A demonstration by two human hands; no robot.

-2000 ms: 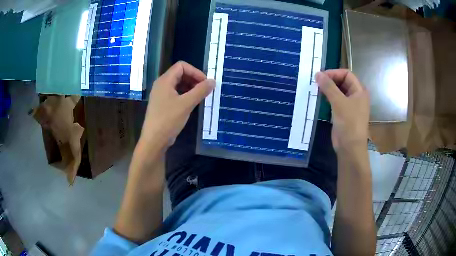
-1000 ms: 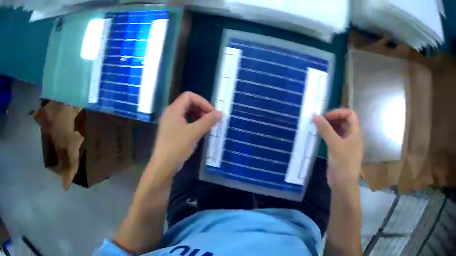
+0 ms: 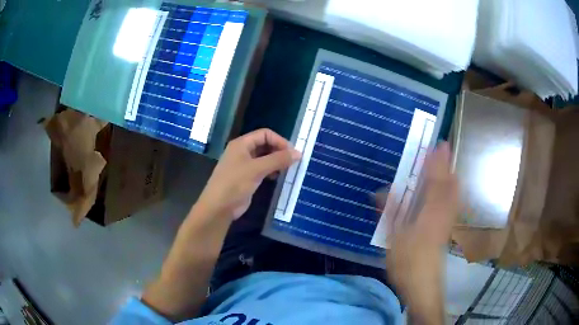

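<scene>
The laid-up panel (image 3: 355, 159), a dark-blue cell array with a white strip down each long side and a frosted border, lies in front of me, tilted in the view. My left hand (image 3: 263, 162) has thumb and forefinger pinched at the panel's left white strip. My right hand (image 3: 416, 209) is blurred over the panel's right strip and lower right part, its fingers apart. What lies under the panel is hidden.
The cell array pile (image 3: 184, 76) lies on a pale-green glassy board at left. White sheet stacks (image 3: 406, 32) line the far edge. Cover glass (image 3: 489, 159) rests on kraft paper (image 3: 539, 190) at right. A cardboard box (image 3: 133, 174) and a wire rack (image 3: 508, 292) are lower down.
The camera view has tilted and shifted. My right hand has let go of the right strip and moved lower over the panel, opening. My left hand stays at the left strip.
</scene>
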